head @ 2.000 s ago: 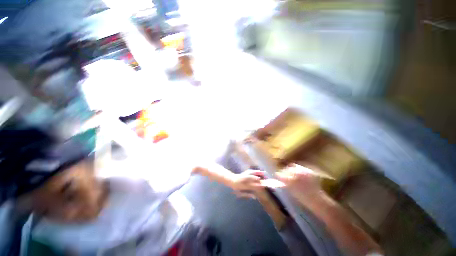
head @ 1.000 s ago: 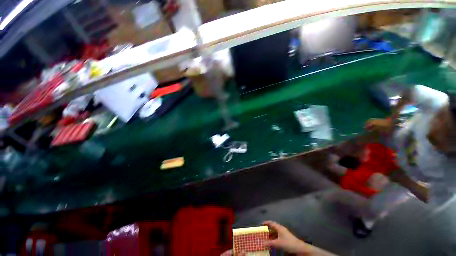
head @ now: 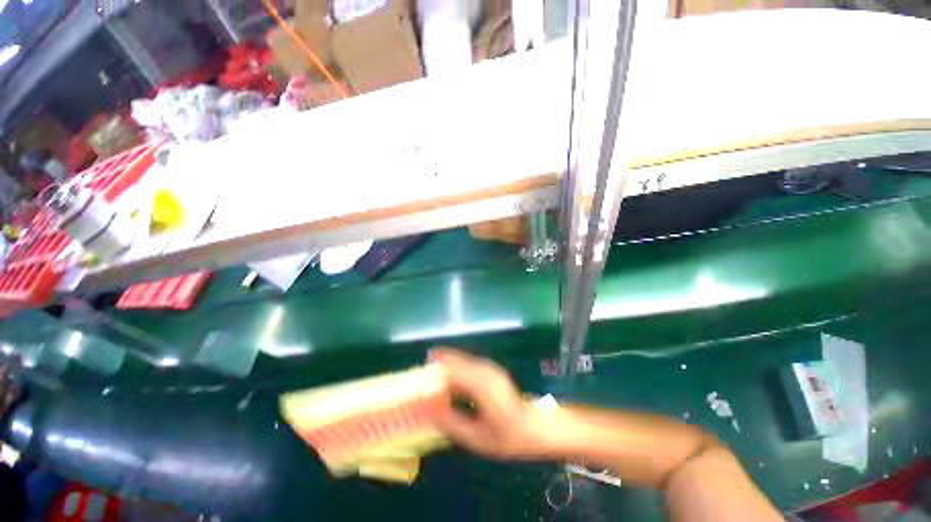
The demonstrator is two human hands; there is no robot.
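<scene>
My right hand (head: 485, 408) reaches in from the lower right and grips the right end of a yellow sticker sheet (head: 373, 413) with rows of red marks. The sheet is slightly blurred, tilted and held over the green bench. A small yellow piece (head: 391, 470) shows just below it; I cannot tell if it is part of the sheet or lies on the bench. My left hand is not in view.
The green bench (head: 694, 296) runs across, with a metal post (head: 595, 204) and white overhead shelf (head: 429, 168). A pale box (head: 815, 398) and white paper (head: 847, 408) lie right. White cable (head: 723, 409) and red trays (head: 163, 291) also show.
The view has swung from the blurred shelf bins and seated person to the bench. The sheet has moved from the bottom edge up over the bench, now seen in my right hand only.
</scene>
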